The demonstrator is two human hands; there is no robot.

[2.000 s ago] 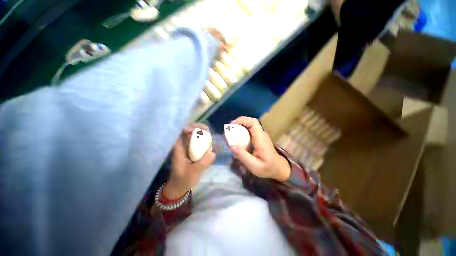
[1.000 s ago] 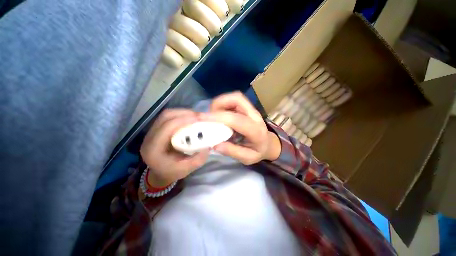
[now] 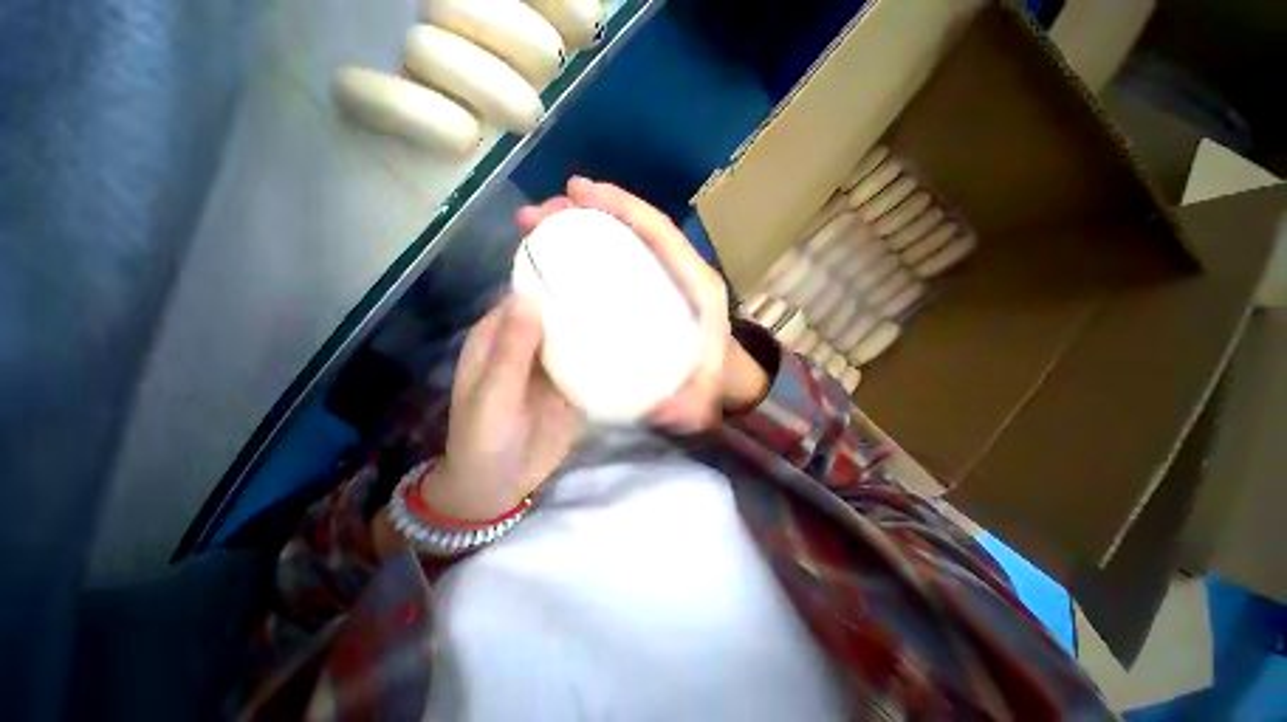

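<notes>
A cream-white oval plastic housing [image 3: 614, 317] is held face-on above my lap, its surface washed out by glare, with a thin dark line near its upper left edge. My right hand [image 3: 692, 303] wraps round its right side and top and grips it. My left hand [image 3: 501, 395] is at its lower left, fingers against or close beside it; whether it grips is unclear. More cream housings [image 3: 473, 78] stand on edge in a row at the edge of the white bench [image 3: 268, 240]. The underside of the held housing is hidden.
An open cardboard carton [image 3: 1044, 310] stands at the right with raised flaps, rows of housings [image 3: 861, 268] stacked inside. A blurred blue-grey sleeve or garment [image 3: 85, 184] fills the left edge. Blue flooring [image 3: 1030, 585] shows below the carton.
Two seconds ago each hand held a housing; one second ago both hands were around one seen edge-on. Now one shows face-on. The grey-blue garment has shifted left, uncovering more bench.
</notes>
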